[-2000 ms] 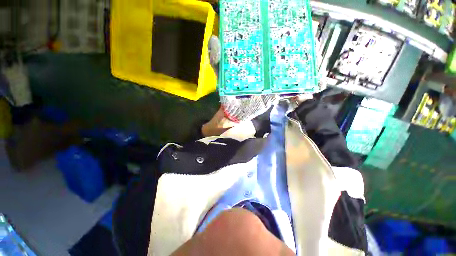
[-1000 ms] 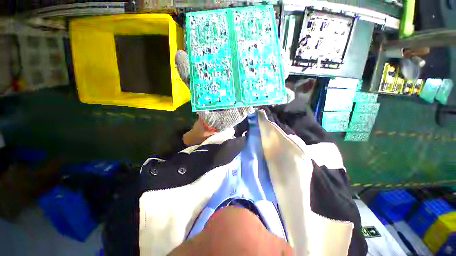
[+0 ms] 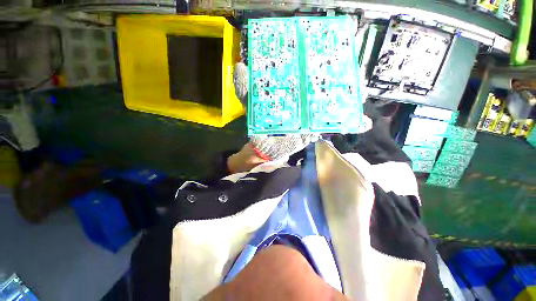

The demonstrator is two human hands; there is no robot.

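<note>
A green-teal circuit board panel [image 3: 304,76] with two halves is held up in front of my chest, its soldered-looking side towards me. My left hand [image 3: 279,146], in a white-grey knit glove with a red cuff edge, grips it from beneath and at the left edge. My right hand [image 3: 367,124] is mostly hidden behind the board; a bit of glove shows at its lower right corner. An open yellow tote [image 3: 143,67] with a dark sheet inside stands to the left of the board.
A dark solder pallet [image 3: 411,56] holding a board lies on the bench at the right. Small teal board stacks [image 3: 452,156] are at the bench's right end. Yellow-black parts [image 3: 499,114] are farther right, with a person's blurred hand [image 3: 521,101]. Blue totes [image 3: 103,217] are at lower left.
The view has swung about, shifting the surroundings in the picture. The board stays held in front of me, now more upright in the picture than one second ago.
</note>
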